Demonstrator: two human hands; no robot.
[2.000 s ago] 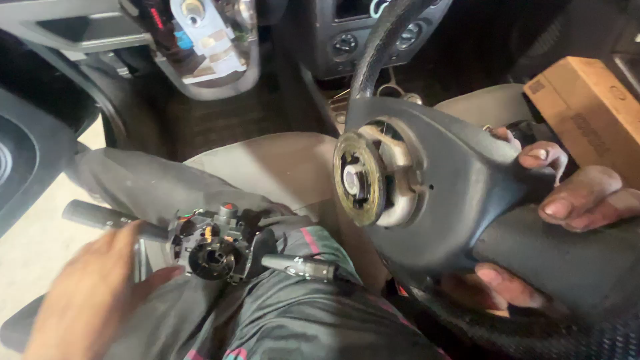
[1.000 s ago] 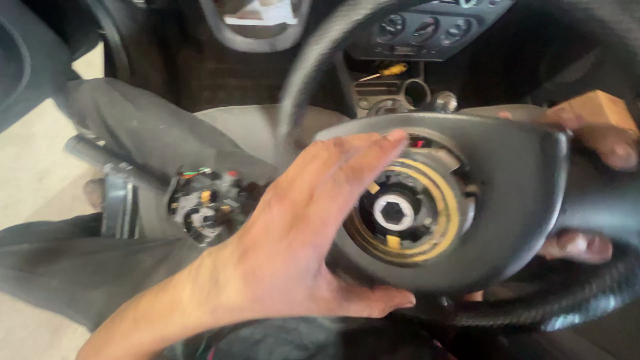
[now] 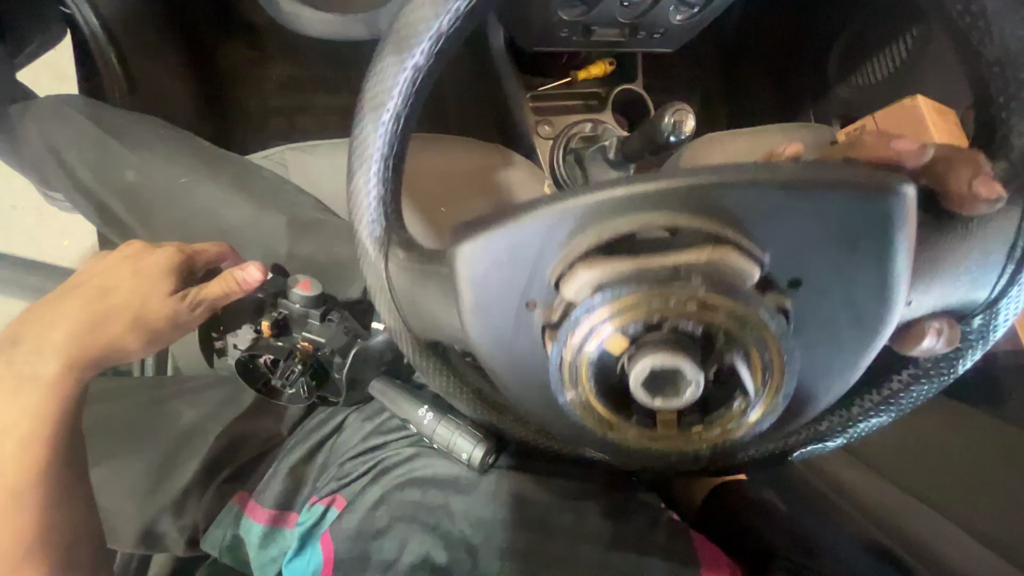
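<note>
A black steering wheel (image 3: 384, 144), its back toward me, fills the right side of the head view. At its hub, a round slip ring (image 3: 576, 400) surrounds a hexagonal metal socket (image 3: 666, 380). My right hand (image 3: 944, 172) grips the wheel's right spoke, fingertips showing above and below it. On my lap at the left lies a steering column switch assembly (image 3: 308, 340) with a red button and exposed contacts. Its control stalk (image 3: 436, 424) points down and right. My left hand (image 3: 168, 300) touches the assembly's upper left side with thumb and fingers; how firmly it holds cannot be told.
Beyond the wheel are a gear lever (image 3: 660, 132), a cup holder (image 3: 632, 104) and a yellow-handled screwdriver (image 3: 592, 70) on the centre console. A cardboard box (image 3: 912, 120) sits on the far seat, behind my right hand. Dashboard knobs (image 3: 632, 6) show at the top.
My left hand has moved from the wheel's hub to the switch assembly on my lap. The steering wheel has turned from a side-on pose to show its back.
</note>
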